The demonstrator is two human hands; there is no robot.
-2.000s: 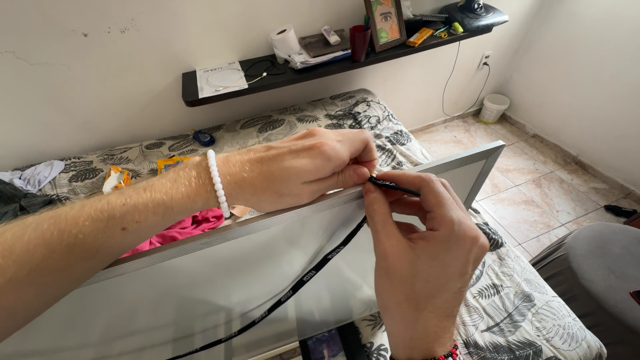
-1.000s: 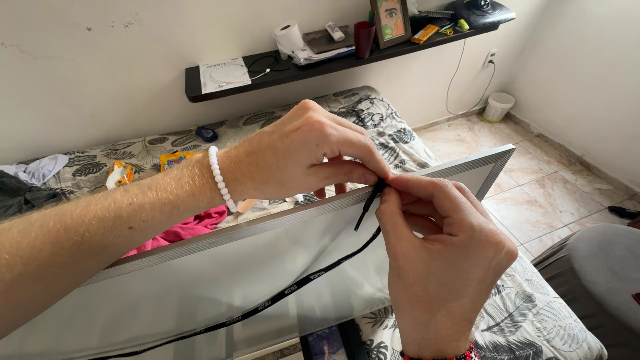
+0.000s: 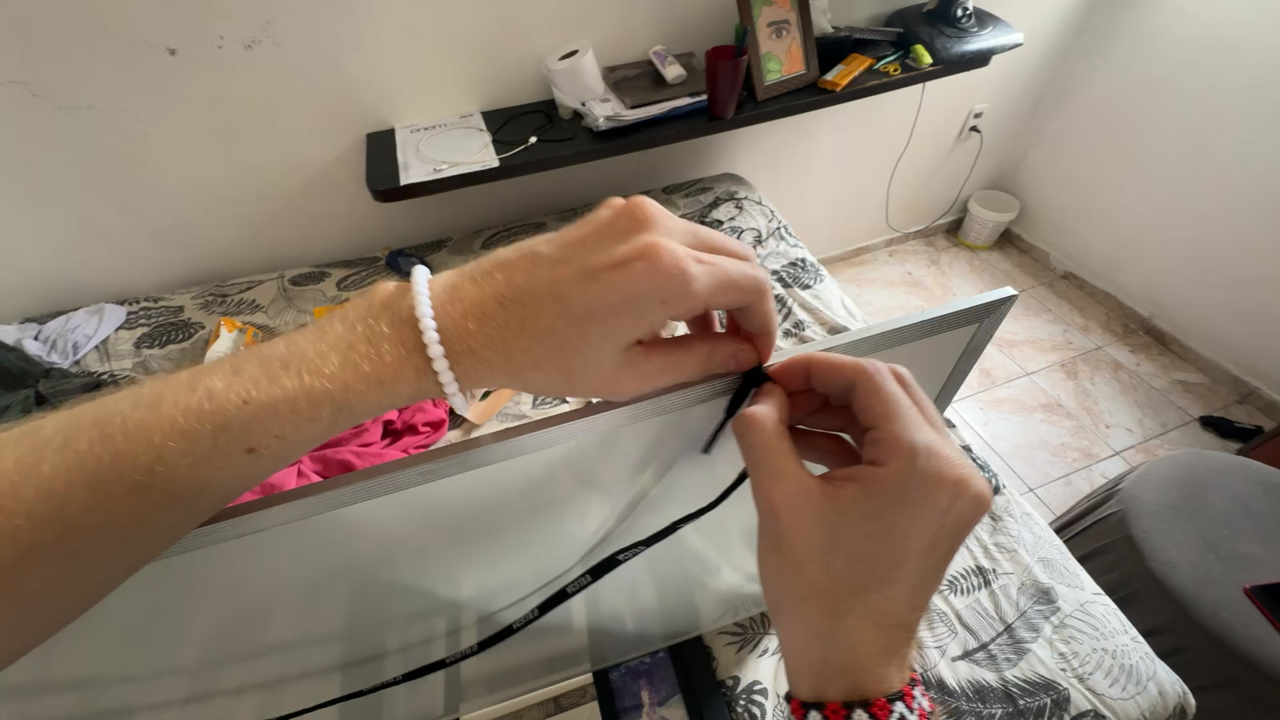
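Observation:
A black cord with white lettering (image 3: pixel 580 582) hangs in a slack curve in front of a glossy panel with a metal frame (image 3: pixel 880 345). My left hand (image 3: pixel 620 300), with a white bead bracelet at its wrist, pinches the black cord at the panel's top edge. Close against it, my right hand (image 3: pixel 860 480) grips the same spot between thumb and forefinger. A short black end points down from between the fingers. Whether the cord is knotted there or passes through the frame cannot be told. A red, black and white beaded bracelet (image 3: pixel 860 700) circles my right wrist.
Behind the panel is a bed with a leaf-patterned sheet (image 3: pixel 800 275), a pink cloth (image 3: pixel 370 450) and other clothes. A black wall shelf (image 3: pixel 540 145) holds a paper roll, a cup and a picture frame. A grey upholstered seat (image 3: pixel 1190 540) stands at right, a white bucket (image 3: pixel 988 218) farther back.
The black cord's short end, pointing sideways in my right fingers two seconds ago, now hangs down at the frame's edge. Both hands remain close together there.

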